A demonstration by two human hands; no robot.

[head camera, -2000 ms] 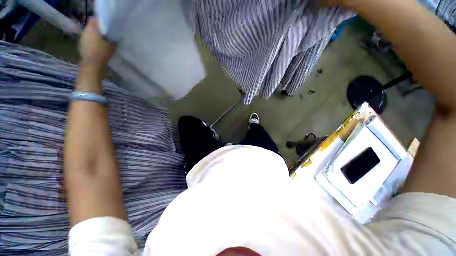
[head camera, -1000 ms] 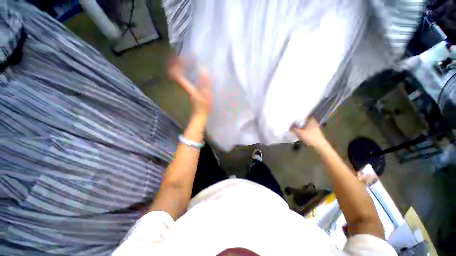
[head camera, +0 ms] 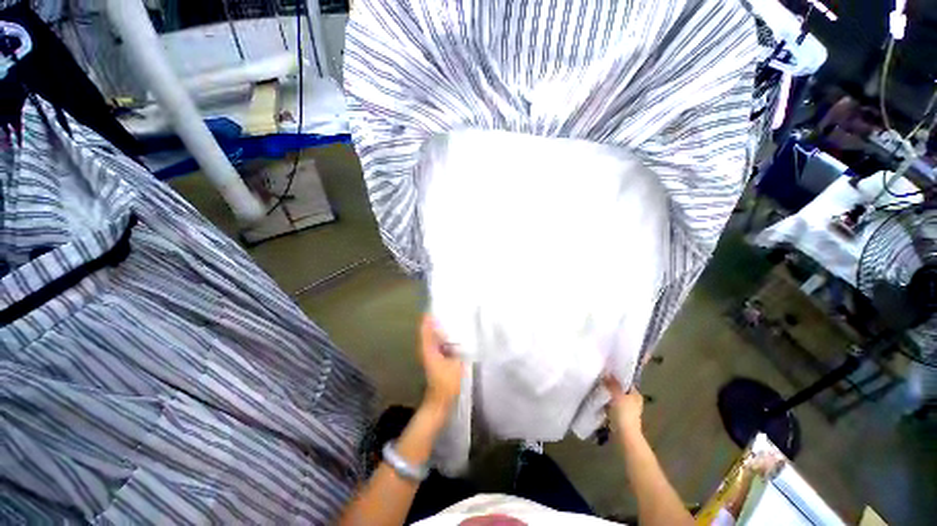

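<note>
A striped garment (head camera: 555, 62) hangs in front of me, its gathered stripes spread around a plain white lining (head camera: 539, 247). The lining hangs down toward me at the middle of the view. My left hand (head camera: 442, 365) holds the lining's left edge, with a fold hanging below it. My right hand (head camera: 623, 404) pinches the lining near its lower right edge. Fingertips of both hands are partly hidden by cloth. I cannot tell whether a small tool is in either hand.
Another striped garment (head camera: 185, 360) with a dark waist trim hangs at the left. A pale pipe (head camera: 185, 113) slants at the upper left. A fan (head camera: 909, 267), round black base (head camera: 757, 416) and sewing tables stand at the right. A box with papers (head camera: 786, 498) is at the lower right.
My left hand, blurred and off the cloth a second ago, now holds the lining's left edge. My right hand is lower. The lining now hangs spread out, with the striped layer visible above it.
</note>
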